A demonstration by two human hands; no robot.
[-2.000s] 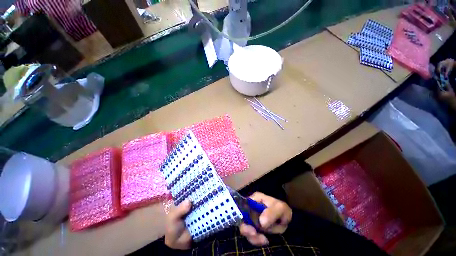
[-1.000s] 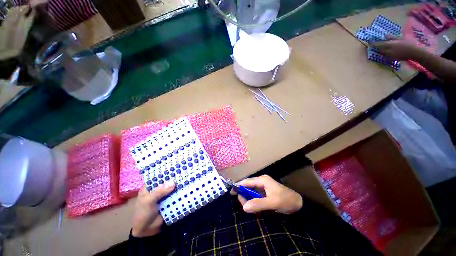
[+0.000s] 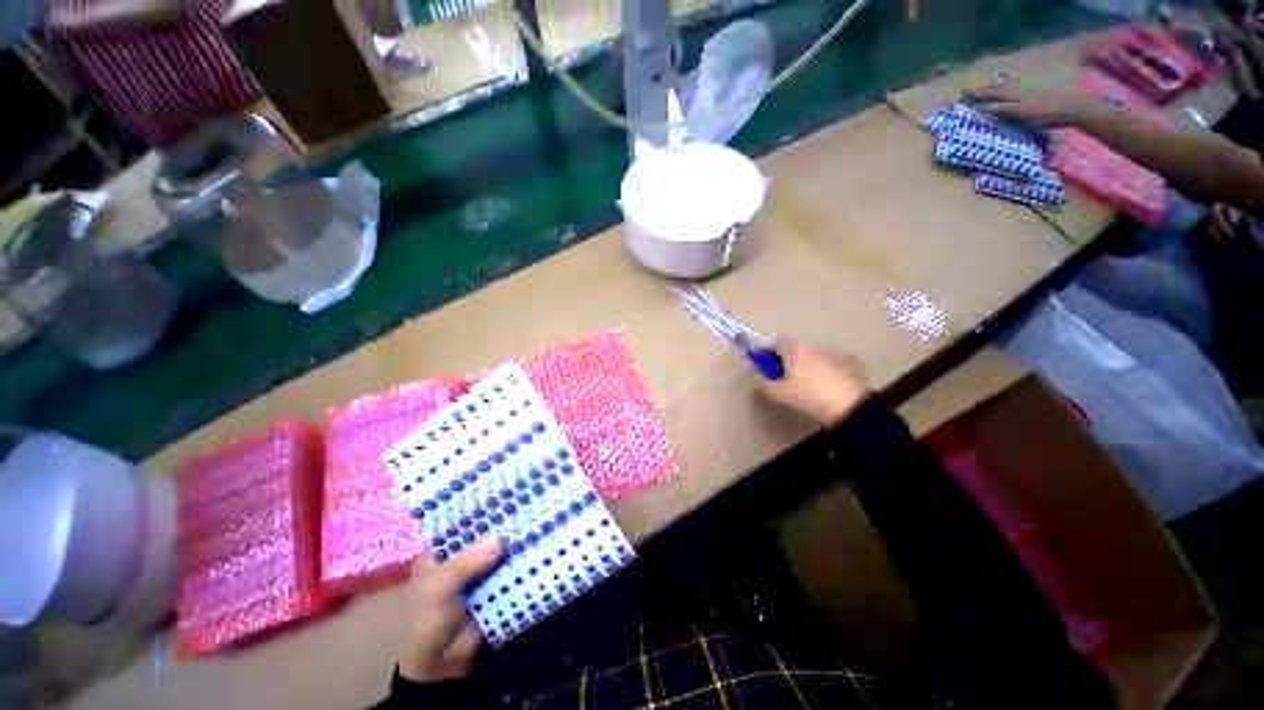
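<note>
The white PCB panel (image 3: 513, 492) with rows of dark dots is in my left hand (image 3: 451, 603), gripped at its lower left edge and tilted. Its upper part overlaps the pink bubble wrap (image 3: 603, 416) in the view. My right hand (image 3: 818, 382) is out over the cardboard-covered bench, closed on the blue-handled cutters (image 3: 762, 361). The cutters' jaws lie at the thin white strips (image 3: 710, 312), in front of the white tub (image 3: 690, 222). Whether the jaws touch the strips cannot be told.
Wrapped pink stacks (image 3: 243, 534) stand at left. A brown cardboard box (image 3: 1109, 555) is below the bench at right, partly behind my right arm. A neighbour's arm (image 3: 1109, 132) reaches over boards (image 3: 991, 146) at far right. Clear vessels (image 3: 264, 222) are on the green belt (image 3: 458, 208).
My right hand has moved with the cutters from the panel's right edge up and right to the white strips. The panel stays in my left hand. The neighbour's arm now reaches farther over the boards.
</note>
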